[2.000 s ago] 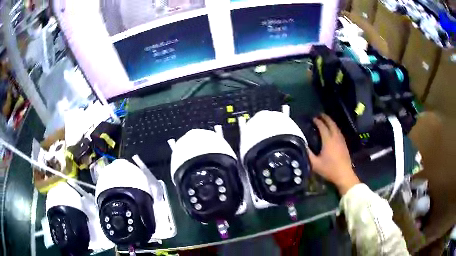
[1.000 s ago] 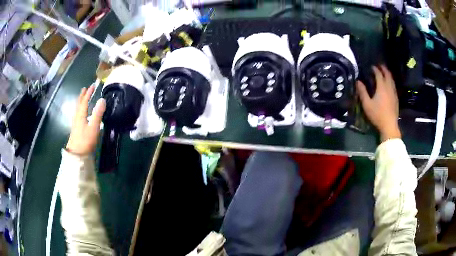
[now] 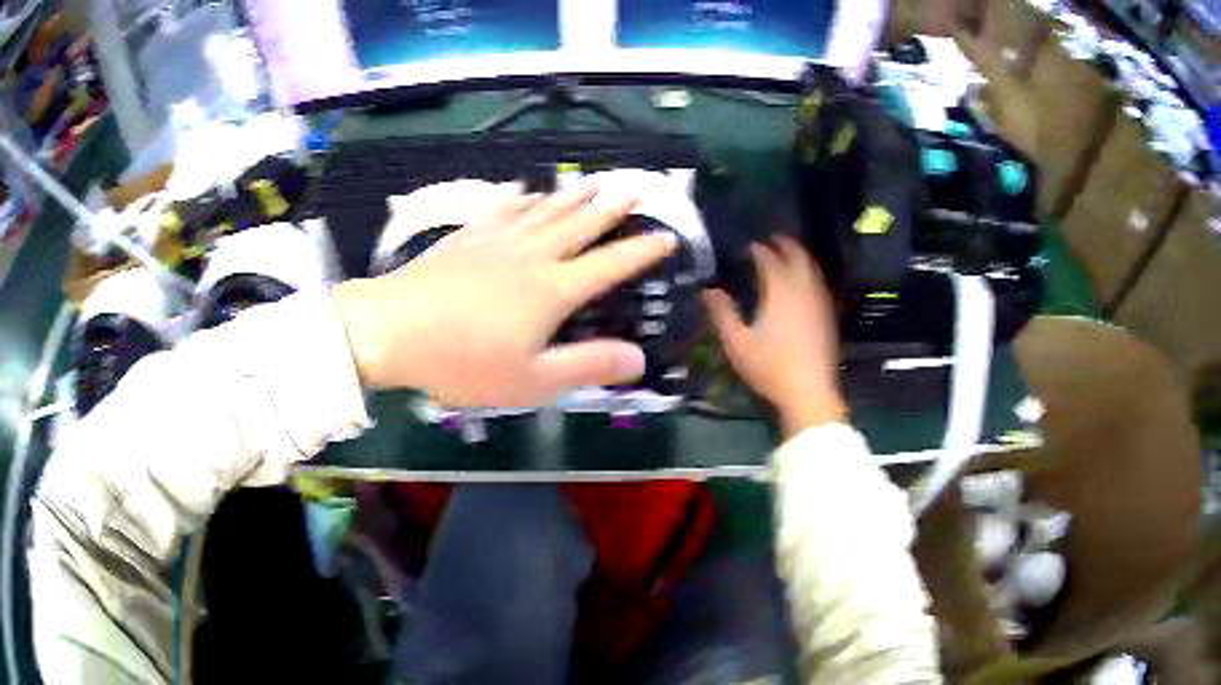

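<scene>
My left hand (image 3: 502, 301) is spread open, palm down, over the two right-hand PTZ cameras and hides much of them. The rightmost camera (image 3: 654, 315) shows its small round LEDs beside my fingertips; whether my fingers touch it is unclear. The camera next to it (image 3: 449, 204) shows mainly its white hood. My right hand (image 3: 790, 335) is on the bench right of the cameras, with its thumb and fingers around a dark computer mouse (image 3: 747, 292), mostly hidden. Two more cameras stand at left, one (image 3: 261, 261) partly behind my sleeve, the other (image 3: 118, 328) at the end.
A black keyboard (image 3: 402, 167) lies behind the cameras, below a monitor (image 3: 589, 60) with blue-dark windows. Bulky black devices (image 3: 870, 214) with yellow stickers and a white strip (image 3: 967, 361) are at right. Brown cartons (image 3: 1105, 442) stand beyond. The bench edge (image 3: 562, 474) crosses in front.
My left hand has moved right from beside the leftmost camera to over the two right-hand cameras. The view has tilted up and shifted right, showing the monitor again. My right hand stays beside the cameras.
</scene>
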